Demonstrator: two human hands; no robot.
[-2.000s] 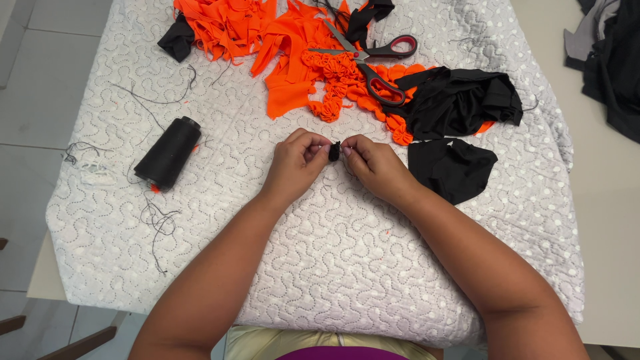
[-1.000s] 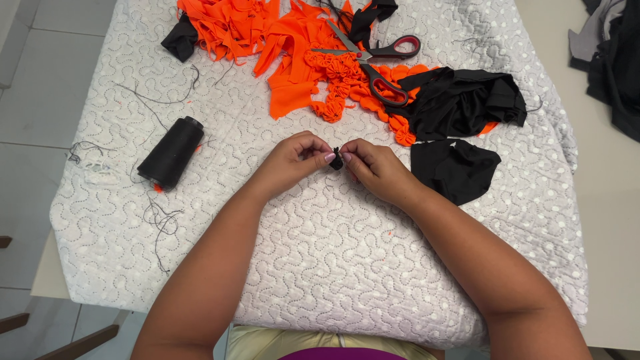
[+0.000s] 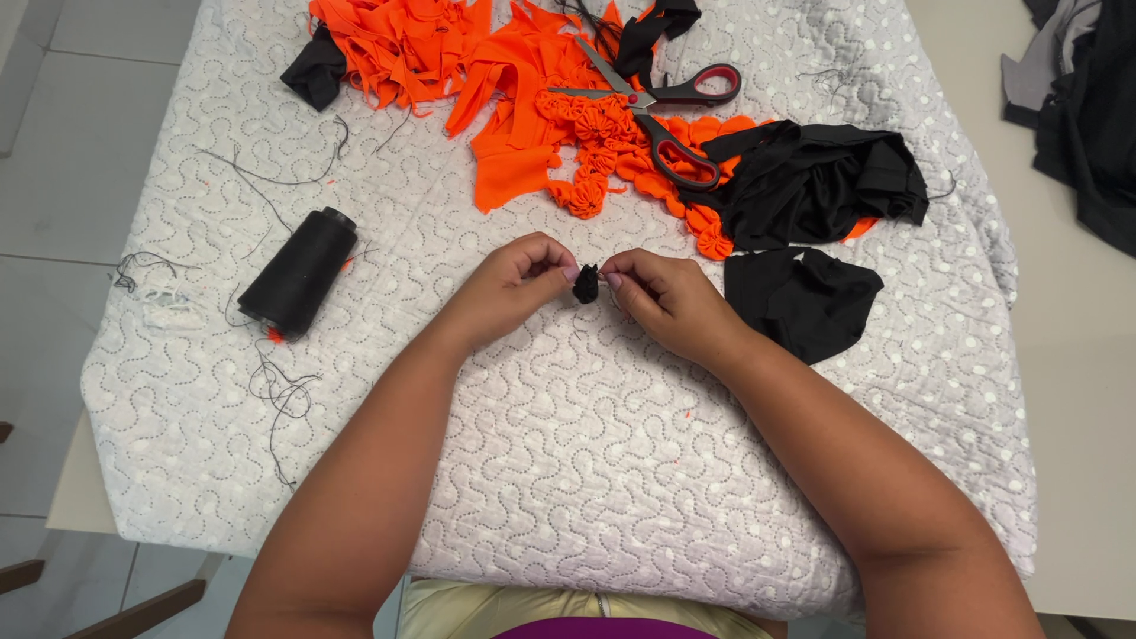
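Note:
Between my fingertips, near the middle of the view, is a small gathered piece of black fabric point(image 3: 586, 284). My left hand point(image 3: 515, 284) pinches its left edge with thumb and forefinger. On its other side my right hand point(image 3: 666, 297) has its thumb and forefinger closed at the piece; whether they hold the fabric, a needle or thread is too small to tell. Just right of my right hand lies a flat black fabric piece point(image 3: 803, 297). Open scissors point(image 3: 643, 102) with black and red handles rest on gathered orange fabric rosettes point(image 3: 599, 124) beyond my hands.
A white quilted cloth point(image 3: 568, 461) covers the table. A cone of black thread point(image 3: 300, 271) lies at left, with loose black threads point(image 3: 284, 390) near it. Orange fabric strips point(image 3: 408, 49) and crumpled black fabric point(image 3: 821, 186) lie at the far side. Dark cloth point(image 3: 1087, 133) is at far right.
Both hands stay near the same place, with small finger movements. The small black piece has turned between them and now shows as a gathered bunch.

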